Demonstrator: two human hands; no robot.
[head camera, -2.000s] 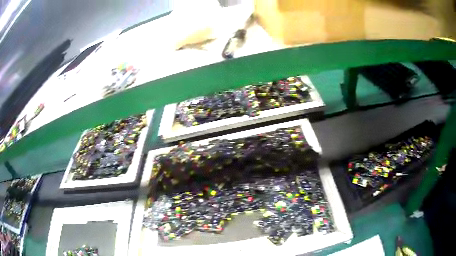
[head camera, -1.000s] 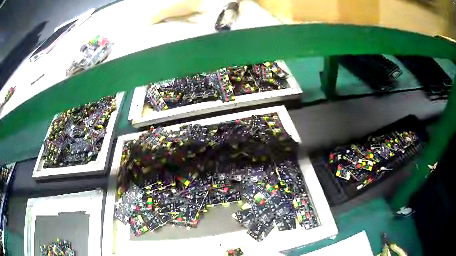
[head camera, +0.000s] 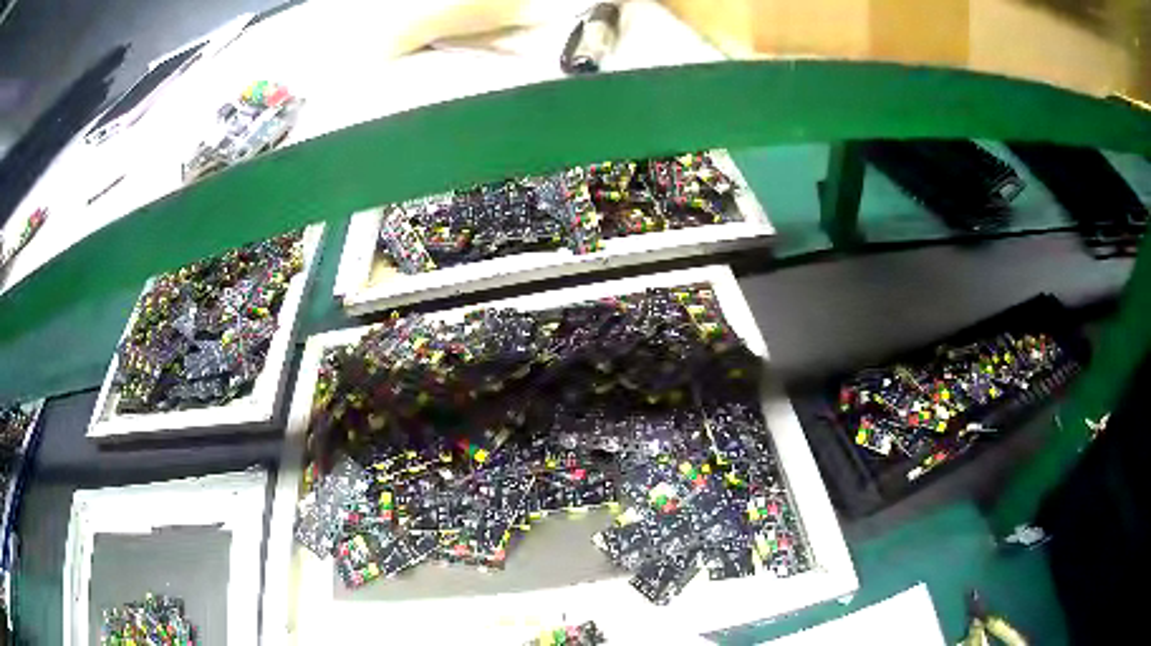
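Observation:
Neither of my hands can be made out. At the bottom edge, part of a circuit board (head camera: 568, 634) with red, green and yellow parts shows against a washed-out white area; whether a gloved hand holds it cannot be told. The large centre tray (head camera: 808, 486) is white-framed and heaped with small black boards (head camera: 688, 505). Its dark grey bottom shows in a bare patch near the front edge. A dark shadow band crosses the heap.
A green beam (head camera: 505, 133) crosses above the trays. White-framed trays stand front-left (head camera: 246, 555), back-left (head camera: 189, 427) and back-centre (head camera: 555, 280). Right are a black bin (head camera: 871, 486) of boards, a white sheet (head camera: 871, 625), yellowish-handled pliers (head camera: 993, 628) and black racks (head camera: 940, 183).
The whole view has shifted and become sharper than two seconds ago. The board at the bottom edge was absent then, appeared one second ago, and now lies slightly further left.

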